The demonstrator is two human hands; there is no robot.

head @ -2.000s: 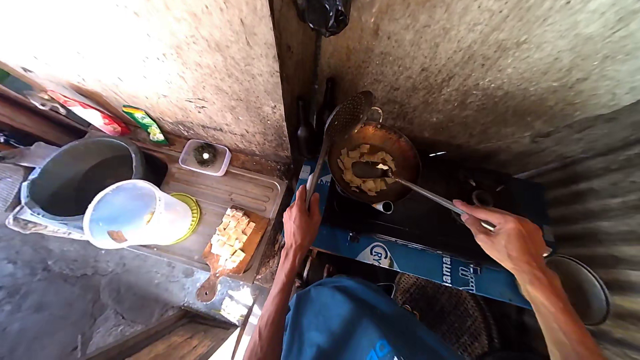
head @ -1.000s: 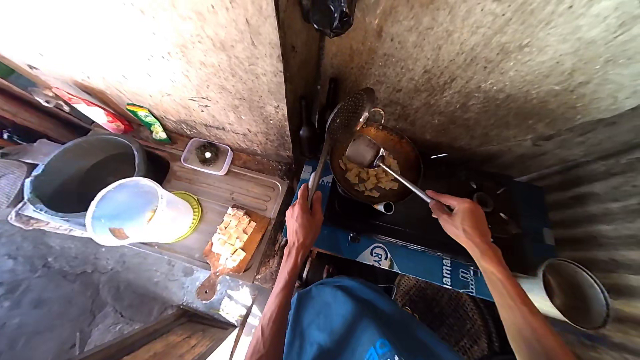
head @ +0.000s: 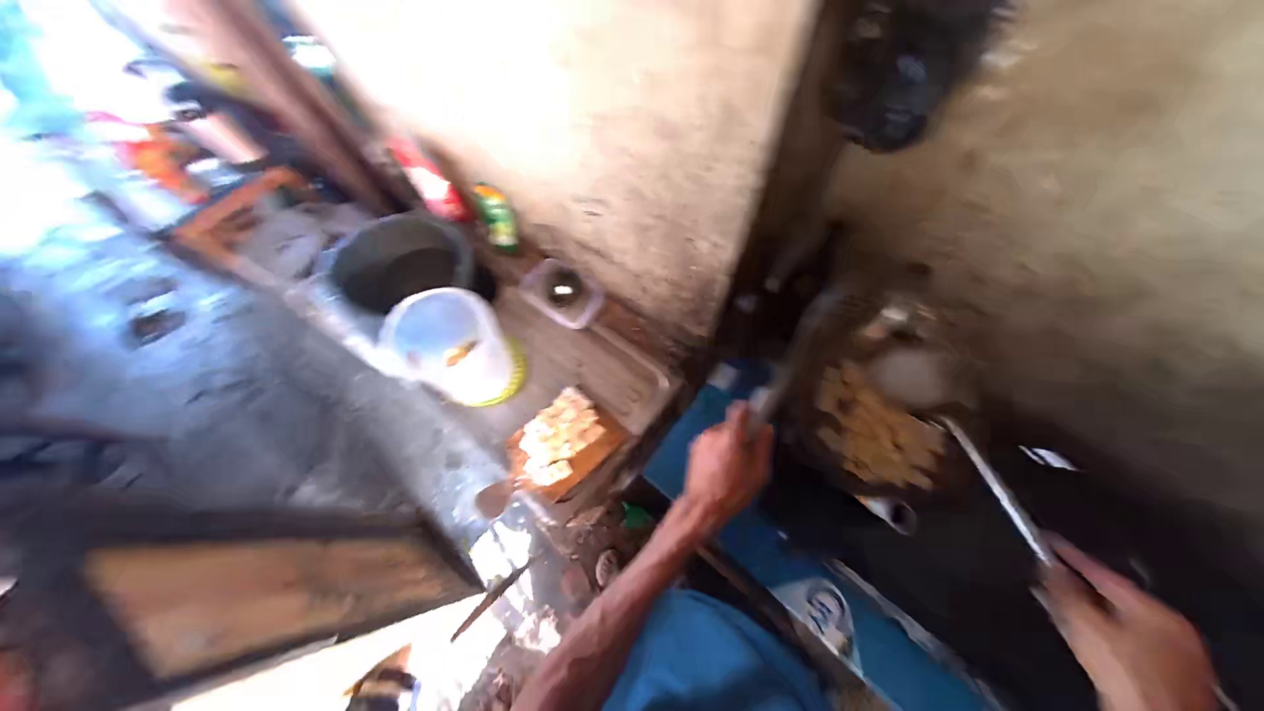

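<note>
My left hand (head: 729,462) is closed on the handle of a skimmer (head: 805,341), whose blurred head is over the near-left rim of a wok. My right hand (head: 1126,622) grips the metal handle of a spatula (head: 997,484); its blade is in the wok. Pale cut pieces of food (head: 874,430) lie in the wok, which rests on a stove with a blue front panel (head: 879,632). On the left, a wooden board (head: 583,474) bears a heap of pale cubes (head: 561,437). The view is blurred.
A translucent plastic container (head: 444,341) stands near a dark basin (head: 395,262) on the counter. A small clear tub (head: 563,293) sits by the wall, near a green packet (head: 496,217). A black plastic bag (head: 894,84) hangs above the stove. A wooden frame (head: 276,592) is at lower left.
The view has swung strongly to the left. Both hands keep their hold on the utensils. Earlier the spatula blade shifted within the wok.
</note>
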